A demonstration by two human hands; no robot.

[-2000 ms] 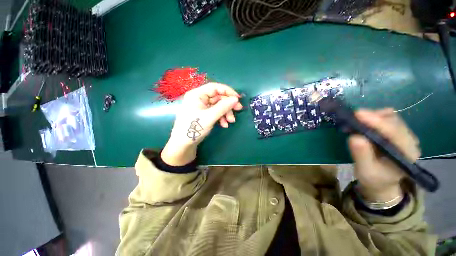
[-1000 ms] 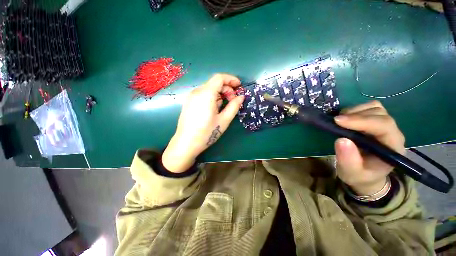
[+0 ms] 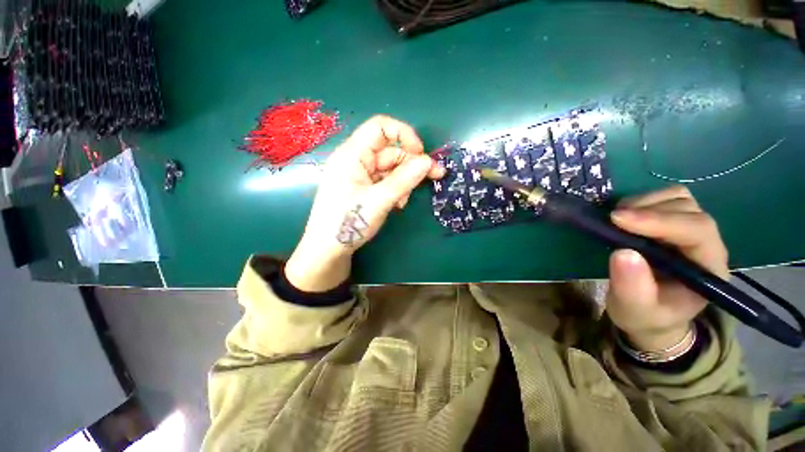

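Note:
The dark PCB panel lies flat on the green mat in front of me. My left hand is at the panel's left end, its thumb and fingertips pinched on a short red lead wire. My right hand holds the black handle of the soldering iron from the right. The brass-coloured tip points left, over or on the left part of the panel; I cannot tell whether it touches. A bright red wire pile lies left of the panel.
Stacked panels stand at the far left. A clear plastic bag, a small dark cluster and a yellow-black tool lie below them. A fan grille is at the back. Curved solder wire lies at right.
From two seconds ago, the iron's tip has moved left across the panel and my left hand has come to the panel's left end. Over the last second, both hands have shifted only slightly.

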